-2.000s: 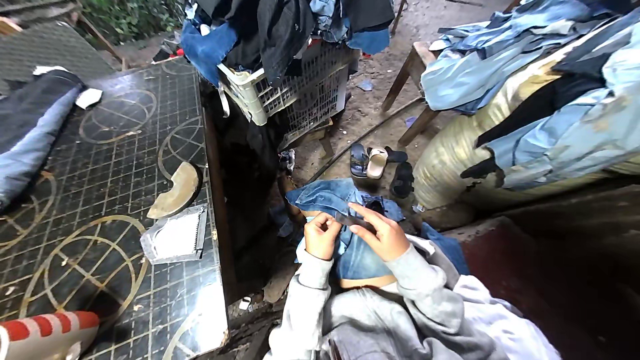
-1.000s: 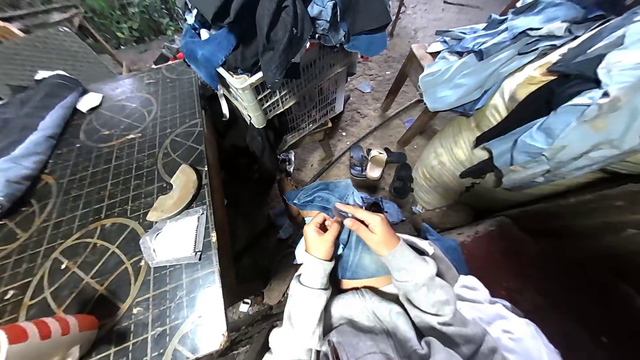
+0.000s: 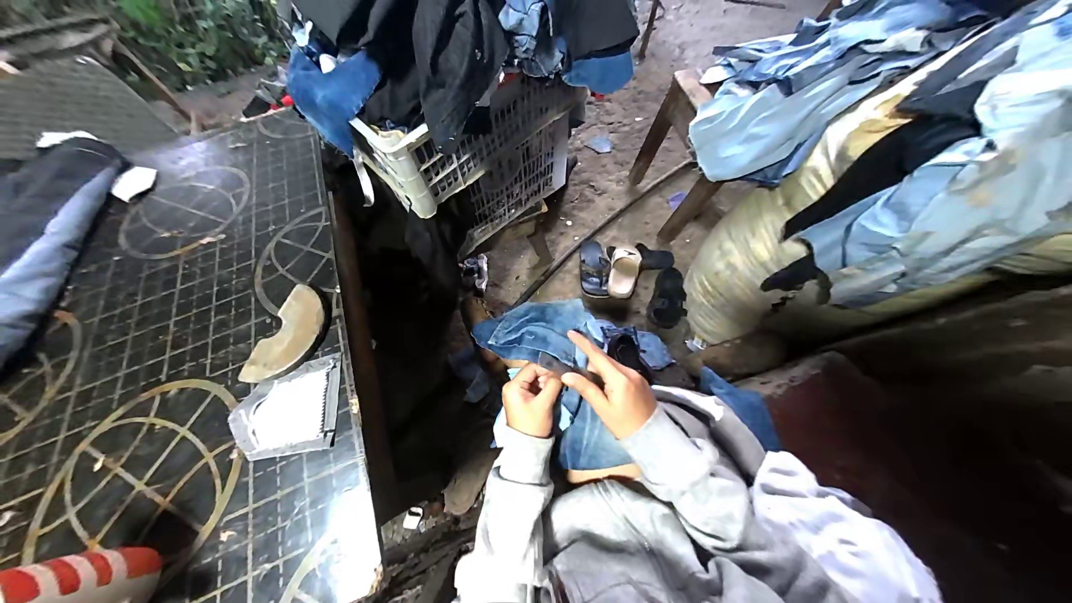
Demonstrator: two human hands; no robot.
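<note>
My left hand (image 3: 533, 400) pinches a small dark piece, perhaps fabric, between thumb and fingers, above my lap. Close on its right, my right hand (image 3: 613, 387) has its index finger stretched out and its thumb near the same piece; whether it grips the piece is not clear. Blue denim cloth (image 3: 540, 329) lies beneath and beyond both hands, over the lap. More denim (image 3: 596, 448) shows below the hands, between the grey sleeves.
At left stands a dark patterned table (image 3: 289, 494) with a curved tan piece (image 3: 287, 335) and a clear plastic packet (image 3: 289, 409). Ahead, clothes overhang a white plastic crate (image 3: 410, 172). Sandals (image 3: 622, 272) lie on the ground. A bulging sack (image 3: 729, 272) under denim pieces is at right, beside a wooden stool (image 3: 688, 92).
My right index finger looks more extended than a second ago. My left hand stays in about the same place with its pinch.
</note>
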